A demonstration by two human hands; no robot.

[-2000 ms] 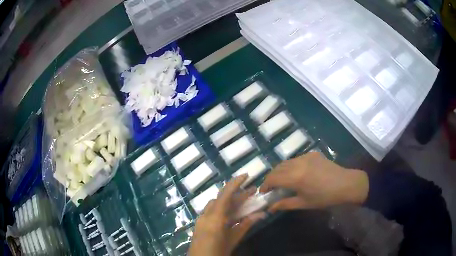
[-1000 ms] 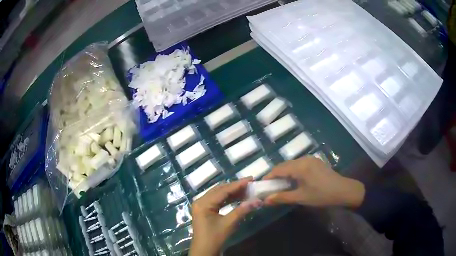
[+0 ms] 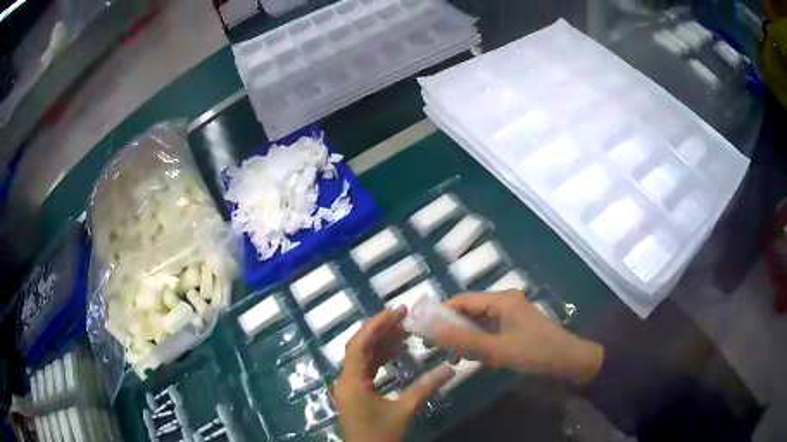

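Observation:
My right hand (image 3: 526, 338) holds a white housing (image 3: 442, 323), slightly blurred, above the clear blister tray (image 3: 280, 358). My left hand (image 3: 380, 371) is just left of the housing, thumb and fingers apart; its fingertips are close to the housing's left end, and whether they touch it cannot be told. The tray holds rows of white housings, such as one at its back corner (image 3: 436, 213). Several pockets at the tray's left are without housings. Both hands hide part of the tray's front.
A blue bin (image 3: 361, 210) of white flakes and a clear bag (image 3: 142, 198) of cream parts stand left. Large white blister trays (image 3: 587, 164) are at right, greyer trays (image 3: 345, 60) behind. A stem tray (image 3: 177, 419) lies lower left. A yellow sleeve shows top right.
The view has shifted, so the bench things appear lower. The housing in my right hand is now tilted, its left end raised. My left hand has opened wider beside it.

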